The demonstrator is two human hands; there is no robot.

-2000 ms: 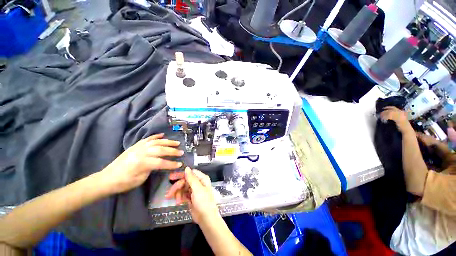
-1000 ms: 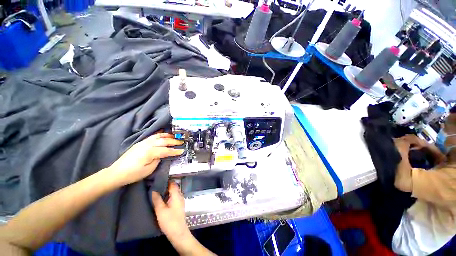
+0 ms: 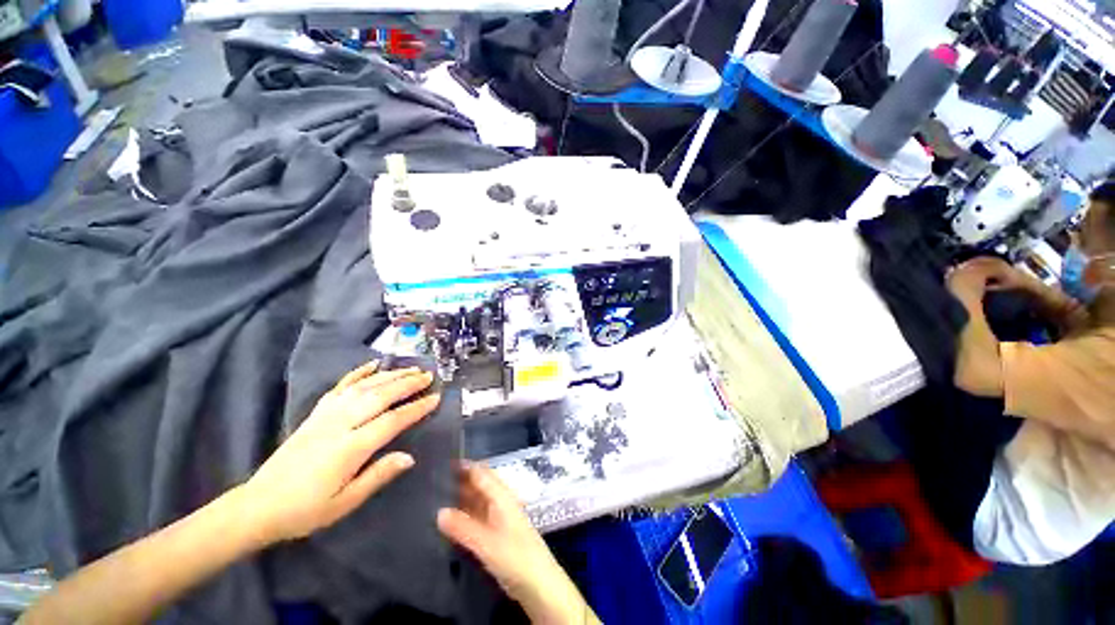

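Note:
The dark grey fabric [image 3: 183,317] is heaped left of the white overlock machine [image 3: 538,232] and hangs over the table's front edge. Its right edge runs up to the presser foot area [image 3: 446,348]. My left hand [image 3: 336,452] lies flat on the fabric, fingers spread, fingertips just in front of the foot. My right hand [image 3: 495,525] is lower right, at the fabric's edge near the table front; its thumb and finger are at the cloth edge, and whether they pinch it is unclear.
Thread cones [image 3: 905,104] stand on a stand behind. A beige cloth strip [image 3: 764,403] lies right of the machine. A phone [image 3: 695,556] rests on a blue bin or cloth [image 3: 770,519] below. A masked person [image 3: 1064,403] works at the right. White scraps [image 3: 128,165] lie on the fabric's far side.
My left hand has moved from the foot's left side onto the fabric in front, fingers spread. The fabric now lies flatter before the foot. My right hand has shifted right. The whole view has shifted.

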